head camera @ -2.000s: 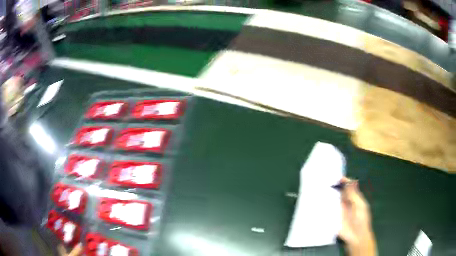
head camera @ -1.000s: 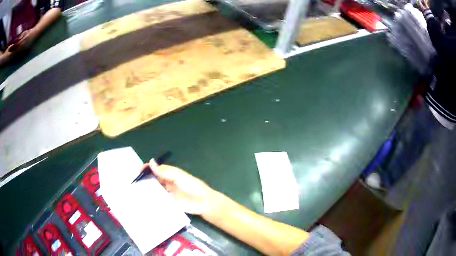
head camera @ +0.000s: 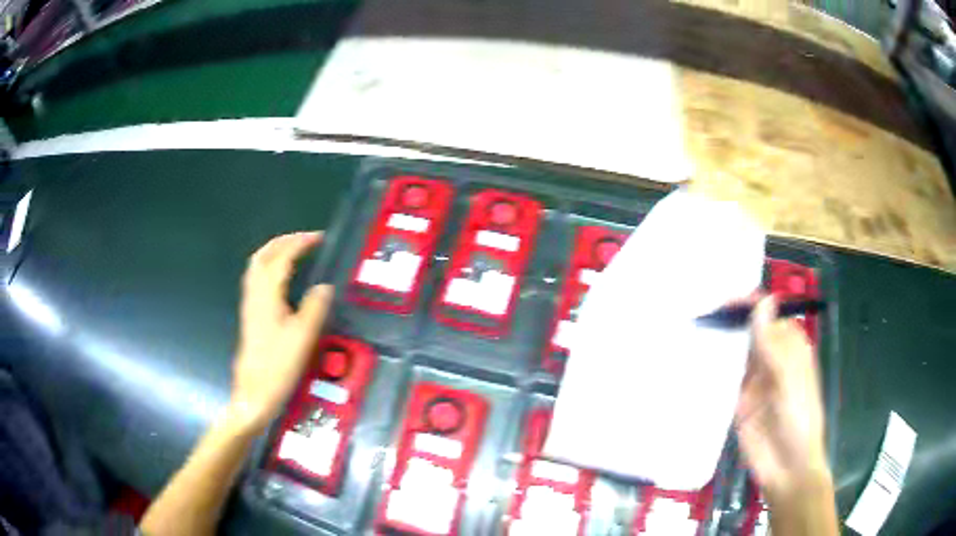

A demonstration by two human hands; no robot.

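Observation:
A clear blister tray (head camera: 524, 382) with two rows of red phone units (head camera: 487, 262) lies on the dark green bench. The units have a black ring at one end and white labels. My left hand (head camera: 278, 330) holds the tray's left edge, thumb and fingers at the rim. My right hand (head camera: 781, 403), over the tray's right part, holds a white sheet (head camera: 655, 345) and a slim black tool (head camera: 739, 313). The tool lies across the sheet, tip pointing left. The sheet covers parts of several units on the right. Whether it touches them I cannot tell.
A pale board (head camera: 493, 105) and a tan wooden board (head camera: 818, 157) lie beyond the tray. A green conveyor belt (head camera: 189, 94) with a whitish edge rail is at the far left. A printed paper slip (head camera: 884, 476) lies at right; another white slip (head camera: 19, 222) is at the left edge.
The tray has moved right along the bench, towards the boards, and now lies beneath the sheet. My left hand has come clearly into view at its edge. The camera view has swung right, then back left.

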